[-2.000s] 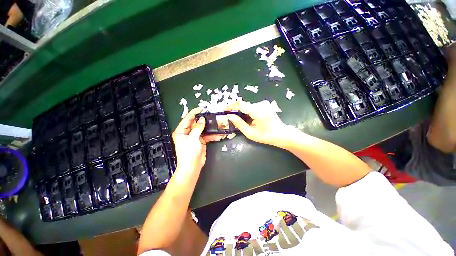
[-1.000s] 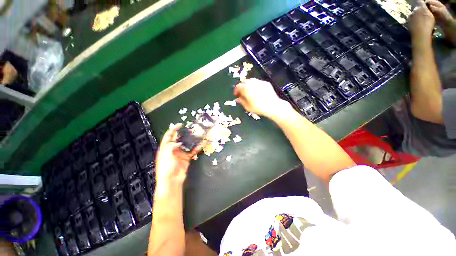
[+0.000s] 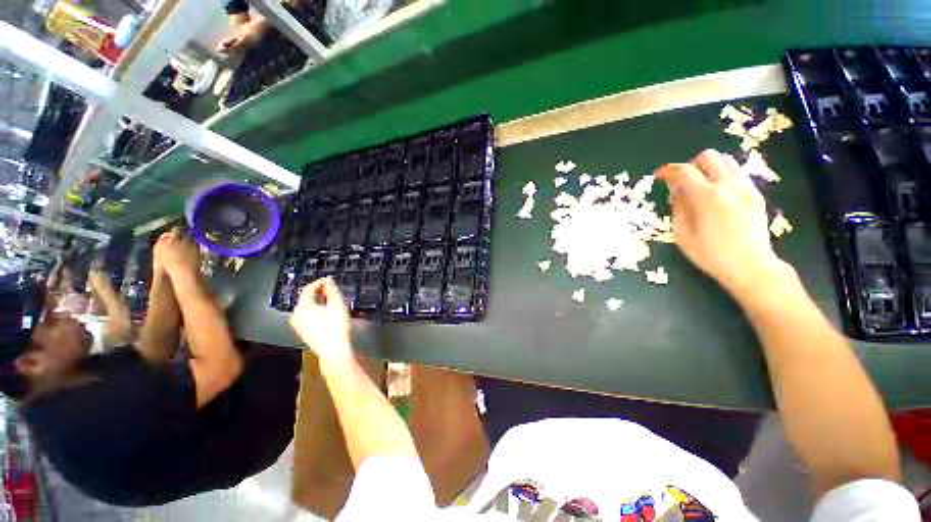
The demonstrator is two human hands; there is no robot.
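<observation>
My left hand (image 3: 323, 320) is at the front edge of the left blister tray (image 3: 394, 216), over its lower pockets. Its fingers are curled near a dark spot; whether they hold a housing cannot be told. The tray's pockets hold black housings. My right hand (image 3: 723, 219) is over the worktop, between the central pile of small white pieces (image 3: 602, 229) and a smaller scatter of whitish pieces (image 3: 755, 124). Its fingertips are close together; no held piece can be made out. The right blister tray (image 3: 873, 204) is cut off by the picture's edge.
A pale strip (image 3: 653, 100) runs along the dark green worktop (image 3: 572, 347), with brighter green beyond. A purple-rimmed round object (image 3: 235, 219) stands left of the left tray. A person in black (image 3: 153, 428) sits at the left. Brown cardboard (image 3: 434, 433) is below the table edge.
The view has turned left. My left hand has moved from beside the pile to the left tray, and the dark housing it held is no longer clearly visible. My right hand stays near the loose pieces.
</observation>
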